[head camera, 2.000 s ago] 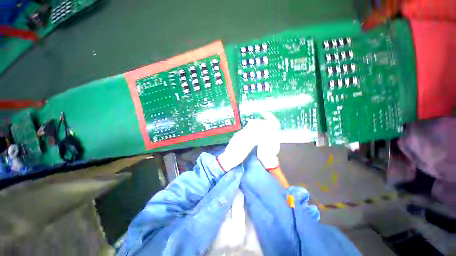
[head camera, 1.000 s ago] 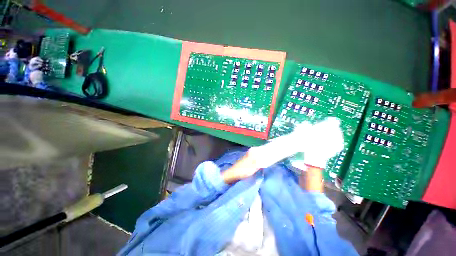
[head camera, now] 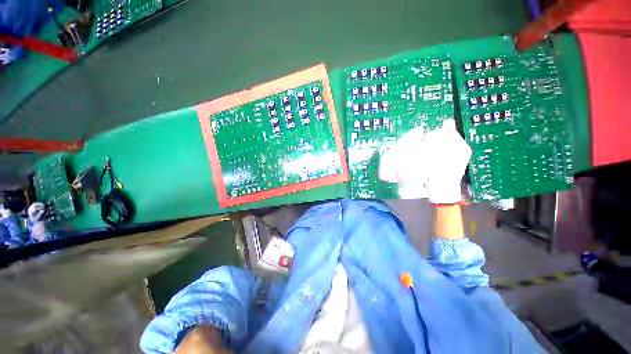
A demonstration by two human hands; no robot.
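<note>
My right hand [head camera: 446,162], in a white glove with a red cuff edge, is over the lower part of the middle circuit board [head camera: 370,148]. The white area is overexposed, so its fingers and anything in them cannot be told. My left hand is cut off by the bottom edge; only the blue sleeve and bare wrist show. A second circuit board [head camera: 239,145] lies in a red-orange frame [head camera: 213,159] to the left. A third circuit board [head camera: 519,138] lies to the right. All rest on the green bench mat [head camera: 159,152].
A black coil [head camera: 116,207] and small tools [head camera: 86,185] lie on the mat's left. Another board [head camera: 55,187] and another person's gloved hands [head camera: 31,218] are at far left. The dark green conveyor belt [head camera: 228,41] runs behind. Red brackets [head camera: 41,144] stick out over it.
My left arm has moved away from my right hand, down to the bottom left. The pale nozzle tool seen at the lower left is out of view. The camera view has turned.
</note>
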